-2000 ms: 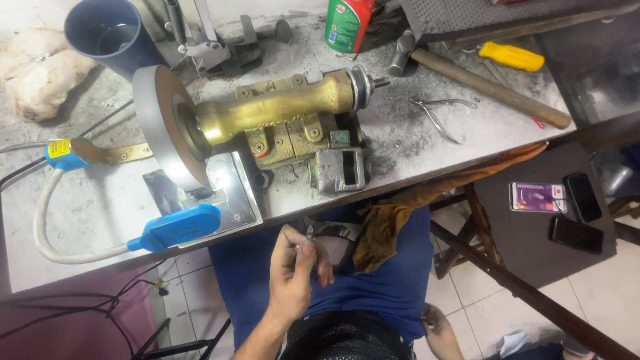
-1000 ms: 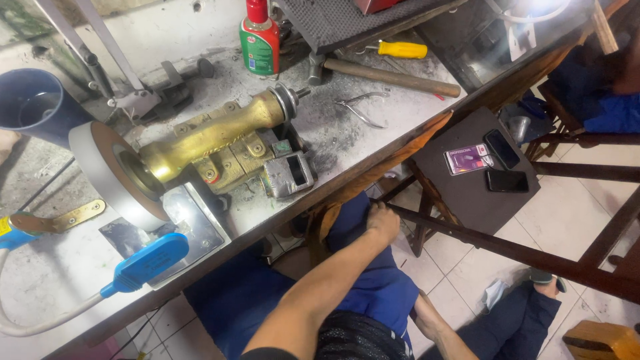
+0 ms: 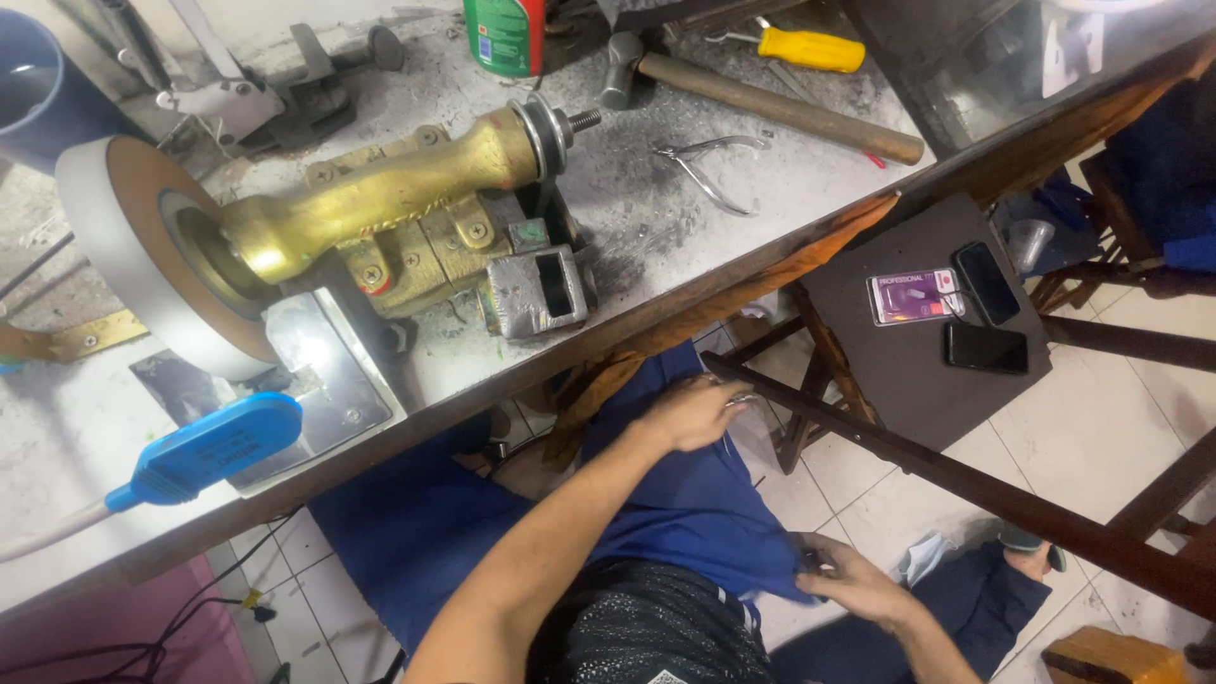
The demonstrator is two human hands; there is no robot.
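My left hand (image 3: 698, 411) is at my knee beside a dark wooden bar, its fingers curled around a small shiny metal thing that is mostly hidden. My right hand (image 3: 845, 575) touches the blue cloth (image 3: 665, 532) over my lap at its right edge, fingers bent; whether it grips the cloth I cannot tell. Above them on the bench stands a brass-coloured grinding spindle (image 3: 380, 204) with a large grey wheel (image 3: 161, 256). A metal nipper (image 3: 708, 171) lies spread on the bench, near a wooden-handled hammer (image 3: 779, 109).
A blue plug-like part (image 3: 214, 451) with a thick cable lies by the wheel. A yellow-handled tool (image 3: 812, 49) is at the back. Two phones (image 3: 988, 347) and a purple package (image 3: 914, 296) lie on a dark stool. Dark wooden bars (image 3: 950, 475) cross at right; another person's foot (image 3: 1031, 560) shows.
The first hand has moved from in front of my lap to my knee by the wooden bar. The other hand has come up to the blue cloth's edge. The view has shifted.
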